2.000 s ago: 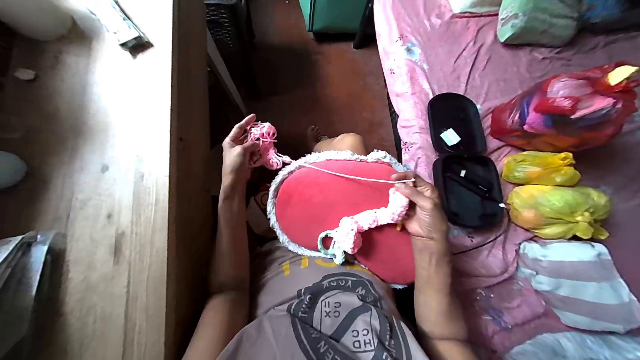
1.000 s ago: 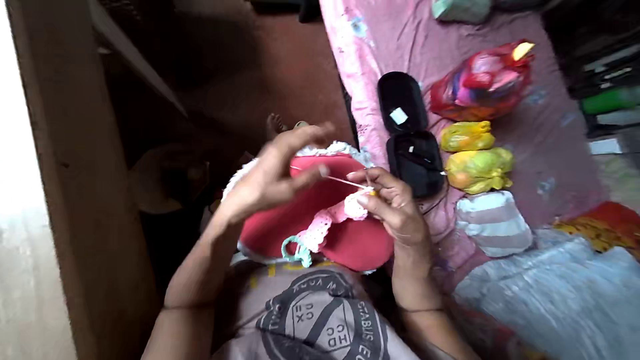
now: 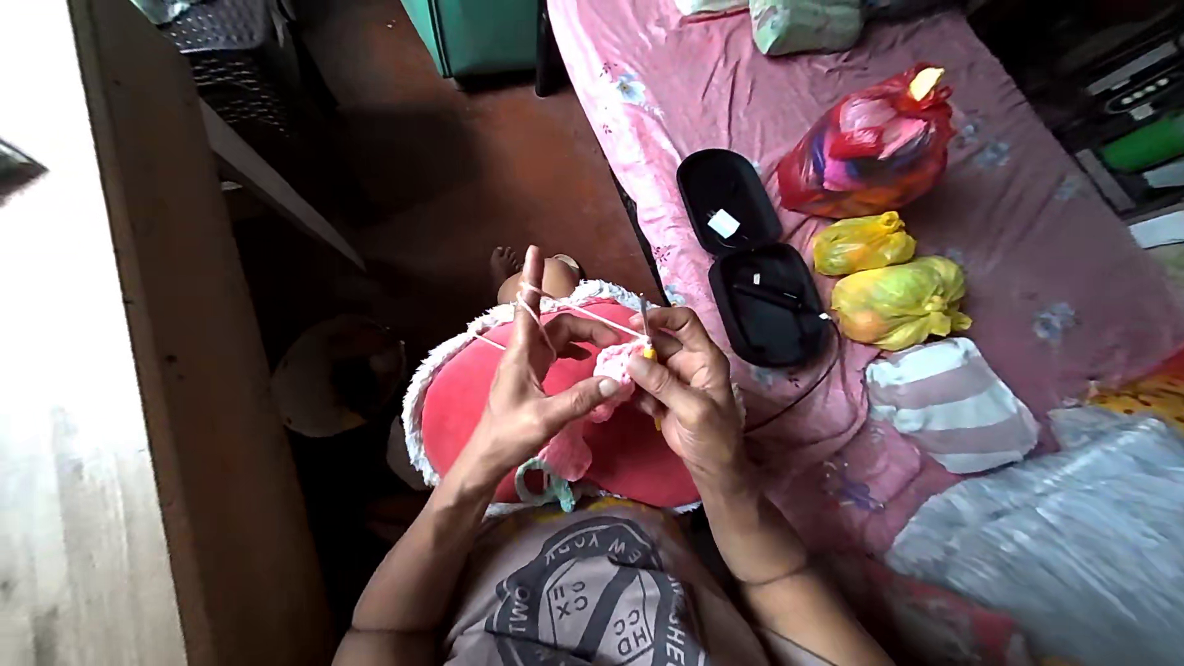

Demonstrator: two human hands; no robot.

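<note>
My left hand (image 3: 532, 393) pinches the edge of a pink crocheted piece (image 3: 614, 367) between thumb and fingers, its index finger raised with pink yarn (image 3: 592, 317) looped around it. The yarn runs from that finger to my right hand (image 3: 689, 388), which grips a crochet hook with a yellow handle (image 3: 651, 354) at the top of the piece. The crocheted strip hangs down to a mint-green loop (image 3: 546, 483) near my shirt. Beneath both hands, a red cushion (image 3: 462, 398) with a white fluffy rim lies on my lap. The ball of yarn is not in view.
On the right, a bed with a pink floral sheet (image 3: 712, 102) holds an open black case (image 3: 772, 314), a red plastic bag (image 3: 869, 148), yellow bags (image 3: 902, 301) and a striped folded cloth (image 3: 953, 402). A wooden table (image 3: 74, 416) stands at the left; a green box (image 3: 481, 37) is ahead.
My left hand held a bundle of pink yarn out to the left two seconds ago. It has come in beside my right hand, and yarn now wraps its raised index finger.
</note>
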